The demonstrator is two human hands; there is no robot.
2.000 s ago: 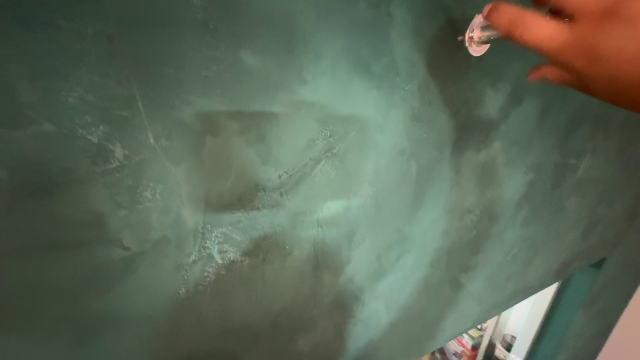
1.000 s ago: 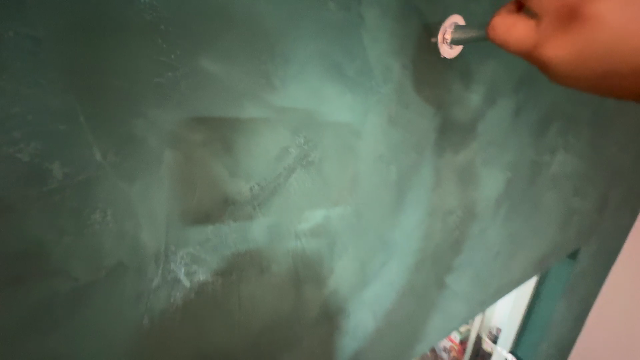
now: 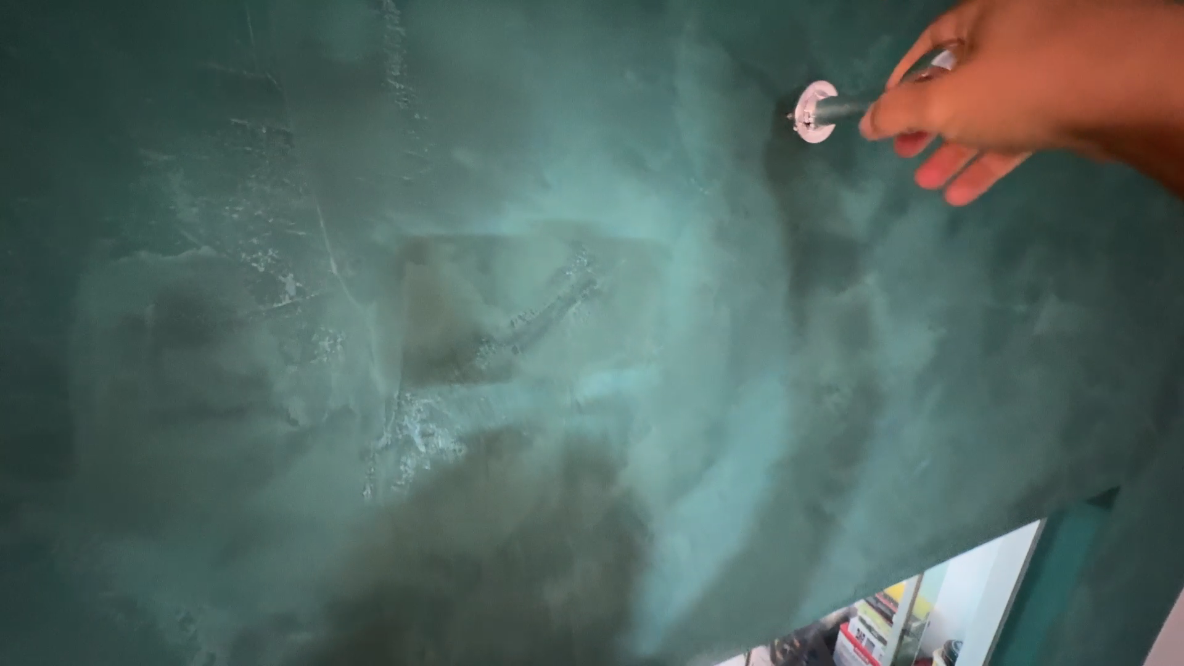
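Observation:
At the upper right, my right hand [image 3: 1008,102] pinches a short dark green rod-shaped tool [image 3: 840,109] between thumb and index finger, the other fingers loosely curled below. A round pale pink disc [image 3: 816,112] with a small pointed tip is at the tool's far end, at or close to the green wall [image 3: 721,305]; contact cannot be told. The exact kind of tool is unclear. Blotchy patches, pale scratches and a darker rectangular area mark the wall. My left hand is out of the frame.
An opening with a green edge [image 3: 1050,573] cuts into the wall at the lower right. Through it show boxes [image 3: 860,643] and other items beside a white upright surface [image 3: 980,592]. A pinkish surface lies in the bottom right corner.
The fingers below the thumb, tucked in one second ago, are now more spread. The tool stays in the right hand. The view has shifted somewhat.

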